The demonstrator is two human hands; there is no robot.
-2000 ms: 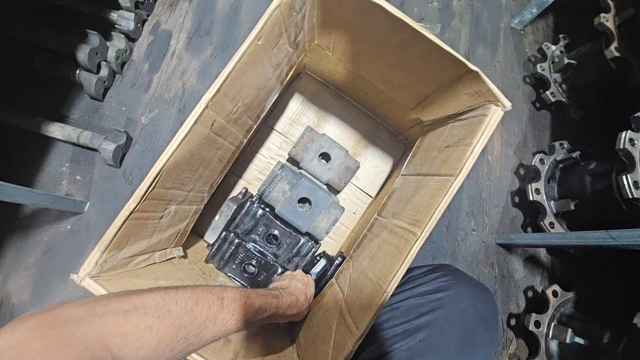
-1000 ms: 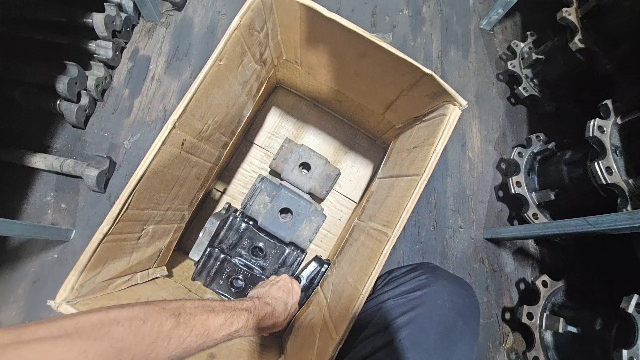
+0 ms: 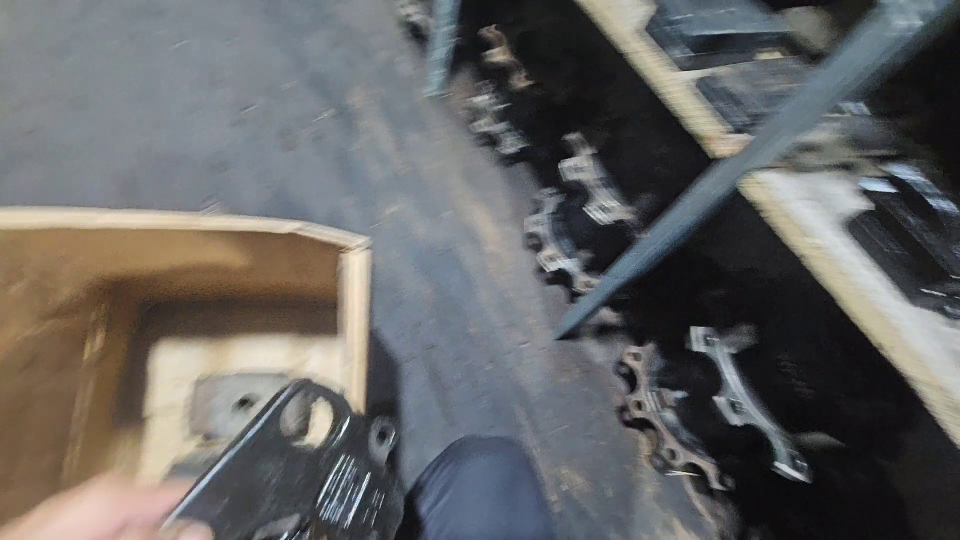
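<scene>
At the lower left, my left hand (image 3: 112, 510) grips a black metal bracket (image 3: 255, 465) with a large round hole near its top end and white writing on one side. The bracket is raised over the near right part of an open cardboard box (image 3: 354, 322). Behind it, in the box, a flat grey metal plate with a centre hole (image 3: 217, 401) lies on a pale wooden bottom. The bracket hides the rest of the box's contents. My right hand is out of view.
Toothed metal flanges (image 3: 645, 405) stand on the dark floor (image 3: 450, 300) at the right, beside a slanted metal rack bar (image 3: 675, 217). A wood-edged shelf (image 3: 795, 240) holds dark metal parts. My knee (image 3: 480, 487) is beside the box.
My left hand has lifted the black bracket from among the parts inside the box. The view has swung toward the shelf on the right.
</scene>
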